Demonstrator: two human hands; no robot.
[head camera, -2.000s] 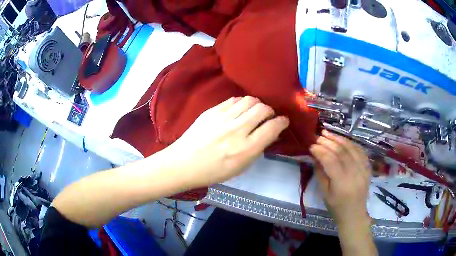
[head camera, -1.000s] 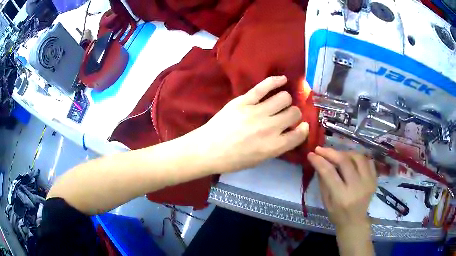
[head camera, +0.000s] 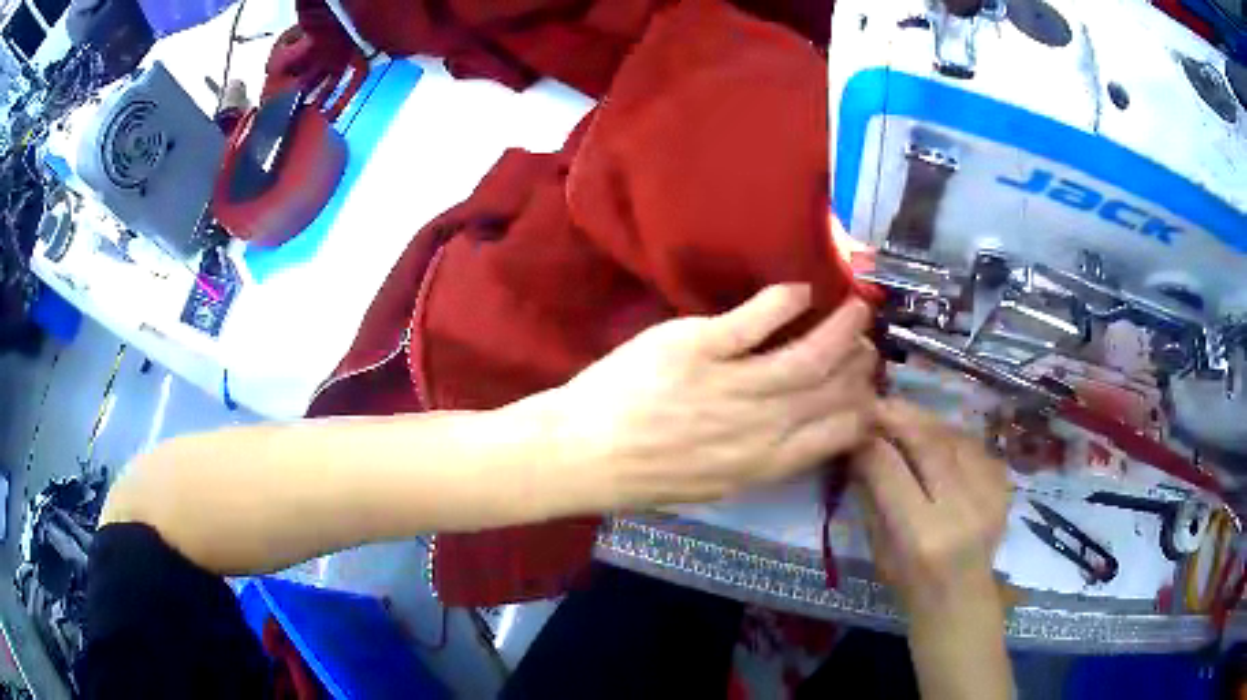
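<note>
A dark red garment (head camera: 711, 151) lies bunched on the white table, its right edge at the presser foot area (head camera: 889, 294) of the white JACK sewing machine (head camera: 944, 205). My left hand (head camera: 739, 397) lies on the garment's front edge, fingers bent and pressing or pinching cloth beside the foot. My right hand (head camera: 933, 492) is just in front of the foot, fingertips close to my left fingers at the cloth edge; its fingertips are partly hidden and blurred. A thin red strip (head camera: 830, 527) hangs between the hands over the table edge. Another red strip (head camera: 1142, 445) runs into the machine from the right.
Small dark snips (head camera: 1071, 539) lie on the machine bed at right, near yellow and red handles (head camera: 1217, 581). A black phone (head camera: 267, 144) rests on a round red object (head camera: 294, 185) at left. A blue bin (head camera: 342, 636) stands on the floor below. A measuring tape (head camera: 739, 563) lines the front edge.
My left hand has moved right and down, close to my right hand. The garment has shifted and folded near the foot, and its lower flap hangs further over the front edge.
</note>
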